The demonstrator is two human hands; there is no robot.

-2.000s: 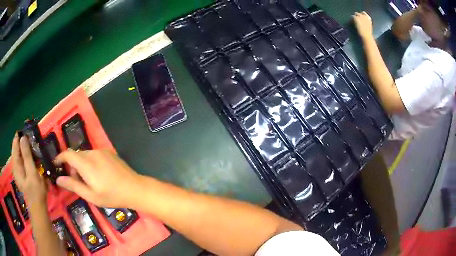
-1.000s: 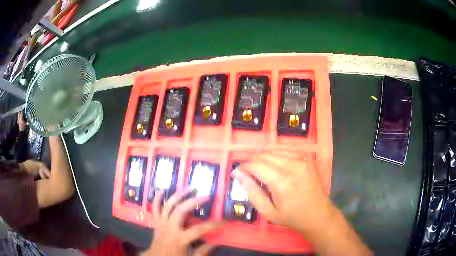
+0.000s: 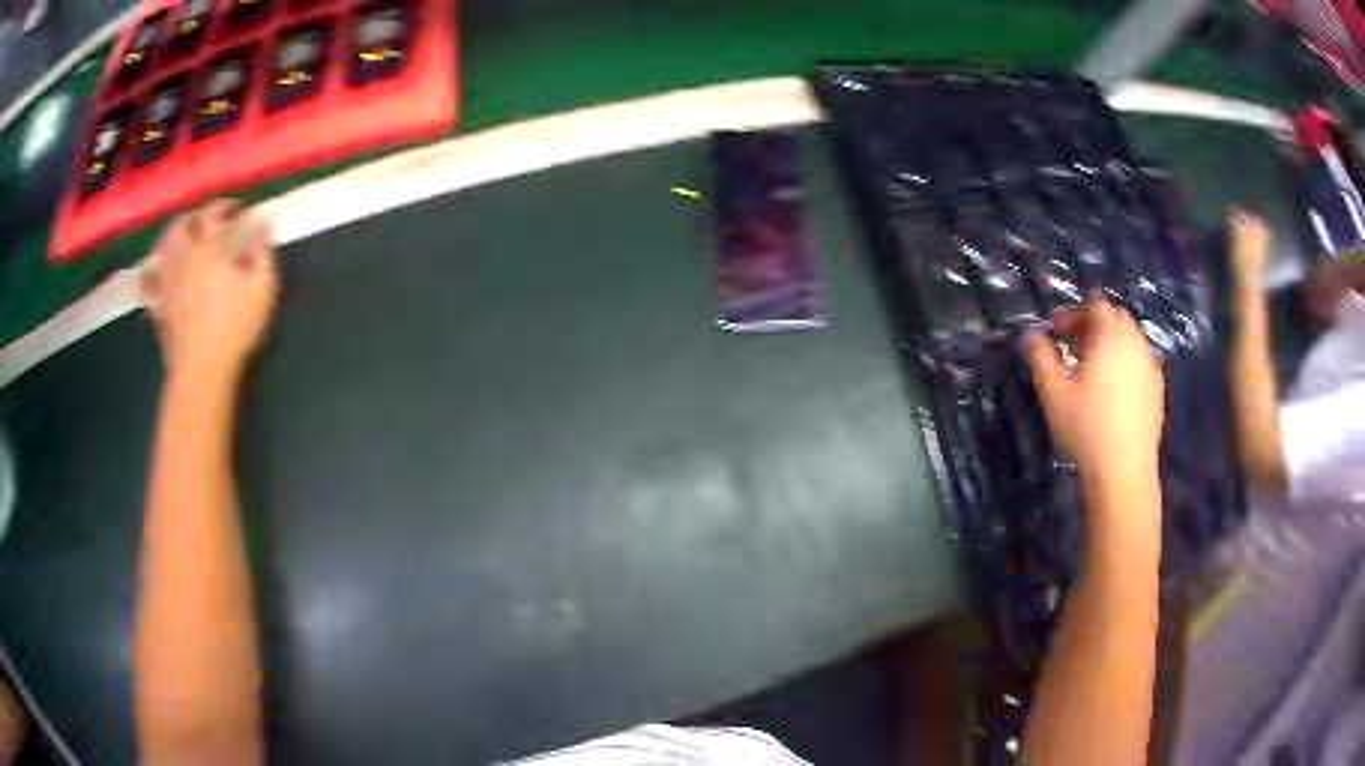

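Note:
The red foam tray point(image 3: 300, 142) lies at the upper left on the green belt, with two rows of black handheld units point(image 3: 222, 93) in its pockets. My left hand point(image 3: 214, 285) is just below the tray's near edge, over the pale strip; its fingers are blurred and I cannot tell whether it touches the tray. My right hand point(image 3: 1100, 367) is over the glossy black blister tray point(image 3: 973, 202) at the right, thumb and fingers bent toward its pockets. Blur hides whether the fingers hold anything.
A dark purple smartphone point(image 3: 767, 232) lies on the green mat point(image 3: 599, 449) between my hands. The pale strip point(image 3: 554, 135) runs along the belt point(image 3: 599, 53). Another person's arm point(image 3: 1254, 359) and white sleeve are at the right edge, beside the blister tray.
The view has swung right. The foam tray has moved from the mat to the belt beyond the strip. My left hand has left the units, and my right hand has moved to the blister tray.

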